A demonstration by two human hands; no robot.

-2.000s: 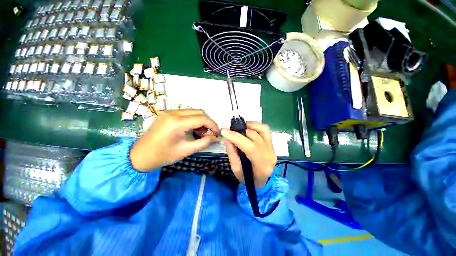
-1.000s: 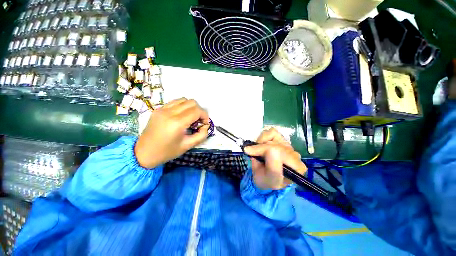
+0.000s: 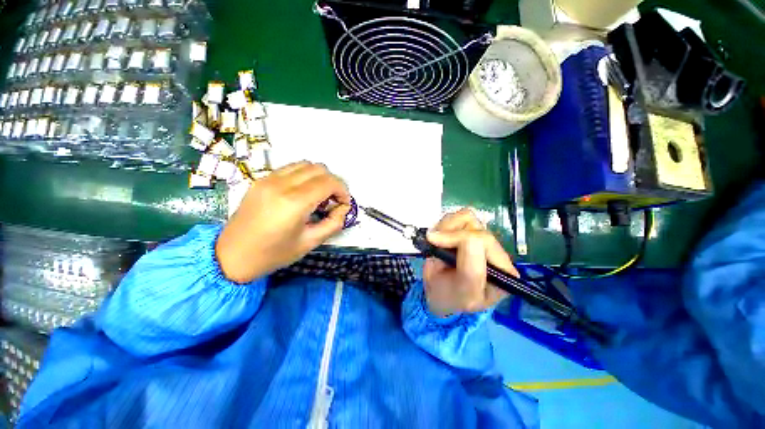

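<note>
My left hand (image 3: pixel 289 216) pinches a small dark purple round circuit board (image 3: pixel 351 214) over the white work sheet (image 3: pixel 390 159). The board is partly hidden by my fingers. My right hand (image 3: pixel 466 261) holds the black soldering iron (image 3: pixel 520 286). The iron's metal tip points left and is close to the board's right edge; I cannot tell if it touches. A loose pile of small silver-white battery cells (image 3: pixel 226 138) lies at the sheet's left edge.
Blister trays of cells (image 3: pixel 92 75) stand left. Behind the sheet are the fume fan (image 3: pixel 401 67) and tip-cleaning pot (image 3: pixel 508 82). Tweezers (image 3: pixel 517 201), the blue soldering station (image 3: pixel 579 134) and iron stand with sponge (image 3: pixel 673 152) are right. A neighbour's blue sleeve (image 3: pixel 730 251) is far right.
Two seconds ago the iron stood tip-up in my right hand, with both hands' fingers together. It has since swung down towards the board and my right hand has moved right. The view has shifted slightly.
</note>
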